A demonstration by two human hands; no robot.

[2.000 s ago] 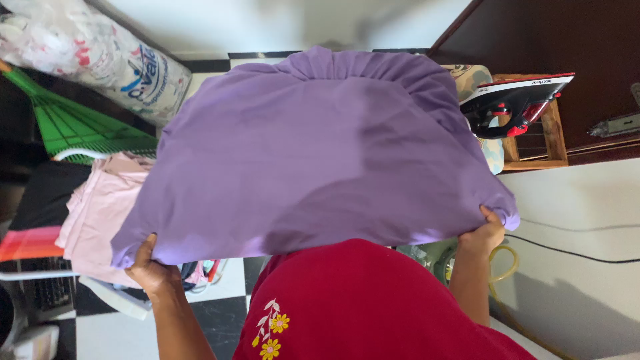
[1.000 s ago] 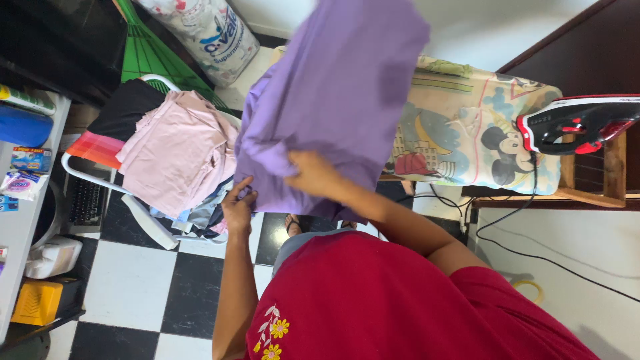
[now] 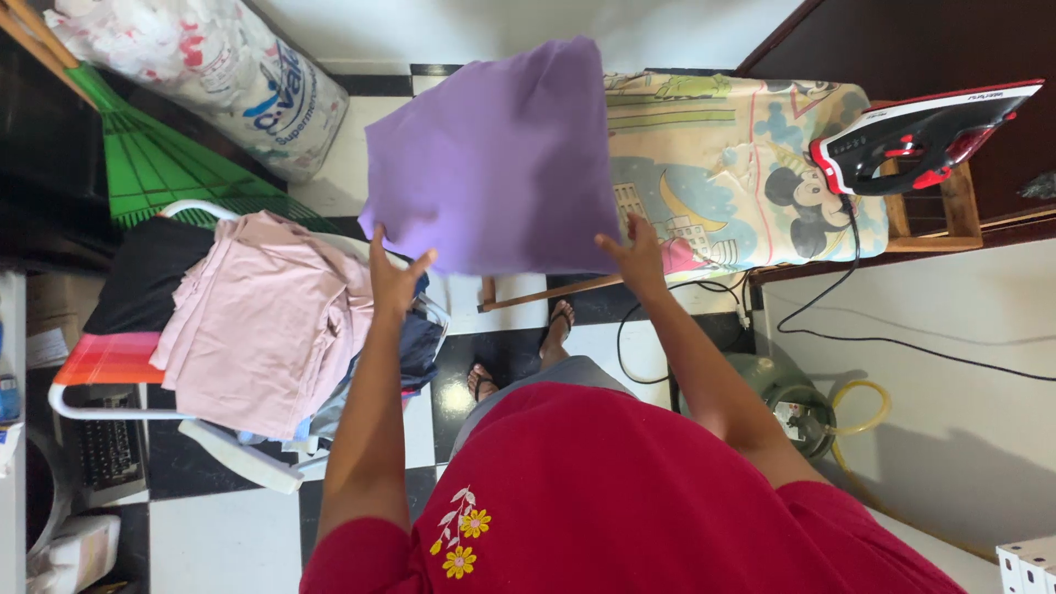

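A folded purple cloth (image 3: 495,165) is in front of me, partly over the left end of an ironing board (image 3: 742,157) with a cartoon-print cover. My left hand (image 3: 396,272) is at the cloth's lower left corner, fingers spread, thumb pointing inward. At the lower right corner is my right hand (image 3: 638,256), its thumb and fingers apart beside the edge. Whether either hand grips the cloth is hard to tell. A black, white and red steam iron (image 3: 916,148) rests at the board's right end. On a chair at left lies a pile with pink cloth (image 3: 268,322) on top.
The white-framed chair (image 3: 124,412) also holds dark clothing (image 3: 148,264). Behind it are a green rake (image 3: 165,157) and a large filled plastic bag (image 3: 223,82). The iron's black cord (image 3: 899,337) hangs at right, near a green gas cylinder (image 3: 784,404) with a yellow hose (image 3: 879,408).
The purple cloth, spread wide two seconds ago, is now folded into a smaller rectangle. My hands, close together one second ago, are apart at its lower corners.
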